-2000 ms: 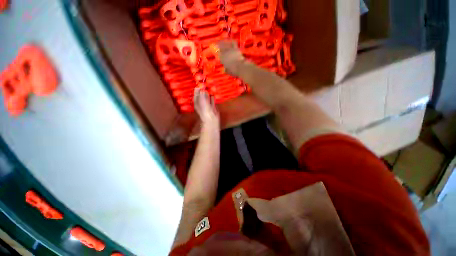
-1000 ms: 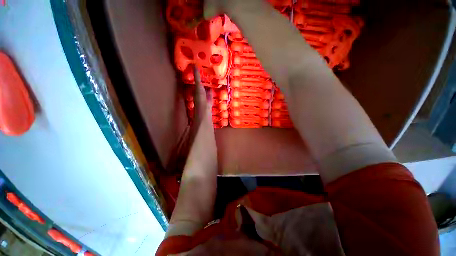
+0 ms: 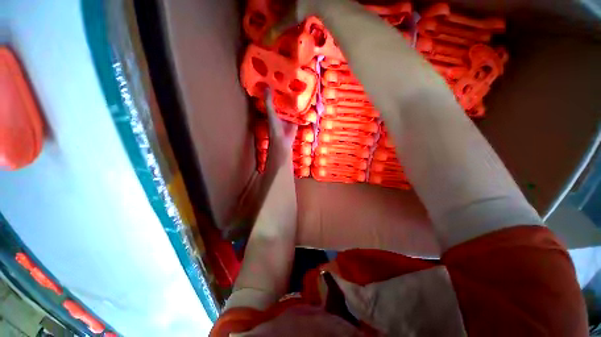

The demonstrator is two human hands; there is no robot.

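Orange controller shells fill part of an open brown carton (image 3: pixel 369 214) in tight rows (image 3: pixel 343 141). A few shells (image 3: pixel 278 74) lie tilted on top at the carton's left side. My left hand (image 3: pixel 278 118) is at the lower edge of these tilted shells, fingers pointing up against them; whether it grips one is unclear. My right hand (image 3: pixel 285 25) is bent over at the top of the same shells, dark and blurred, with its fingers partly hidden. My right forearm crosses over the rows and hides some of them.
A white bench with a green edge (image 3: pixel 122 108) runs along the left. An orange shell (image 3: pixel 18 112) lies on it, cut off by the frame. A dark green conveyor belt at lower left carries spaced orange shells (image 3: pixel 38 273). More shells (image 3: pixel 480 79) lean at the carton's right.
The view has moved in closer over the carton. Both hands have shifted from the front rows to the shells at the carton's left side. Over the last second they barely move.
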